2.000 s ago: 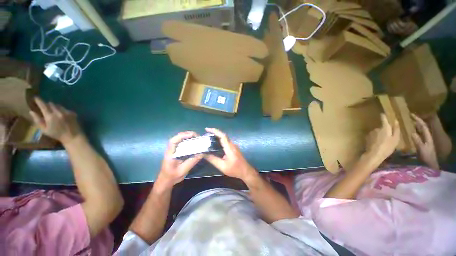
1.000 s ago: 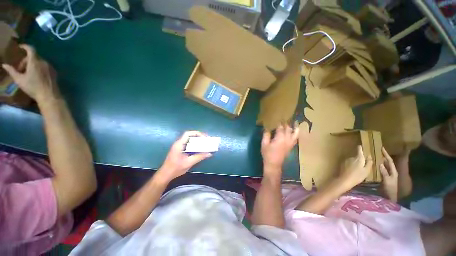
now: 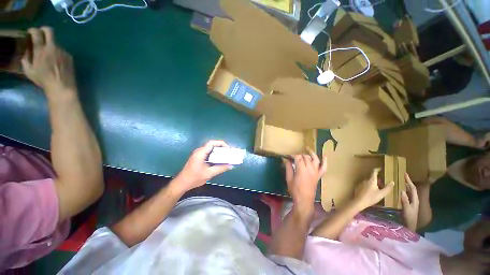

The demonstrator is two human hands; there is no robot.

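Observation:
My left hand (image 3: 201, 167) holds a card stack (image 3: 227, 155) above the table's front part; its whitish face shows. My right hand (image 3: 305, 171) is at the front edge of an open, empty-looking mailer box (image 3: 287, 140), fingertips at its front wall; whether the fingers grip the wall is hard to tell. The box's long lid (image 3: 311, 107) stands open behind it. Just behind and left, another open mailer box (image 3: 219, 82) holds a blue insert card (image 3: 244, 95) lying flat, with white text and a small code. Its lid (image 3: 258, 43) also stands open.
A neighbour's hands (image 3: 376, 190) hold a brown box at the right. Part-folded box blanks (image 3: 370, 70) are heaped behind, beside a white cable loop with a round head (image 3: 325, 77). Another neighbour's arm (image 3: 72, 123) reaches in at the left; a white cable (image 3: 86, 9) lies behind it.
My right hand left the card stack, reached the second box, and that box is now turned, its open tray facing me beside the first box. My left hand still holds the stack. The view has shifted.

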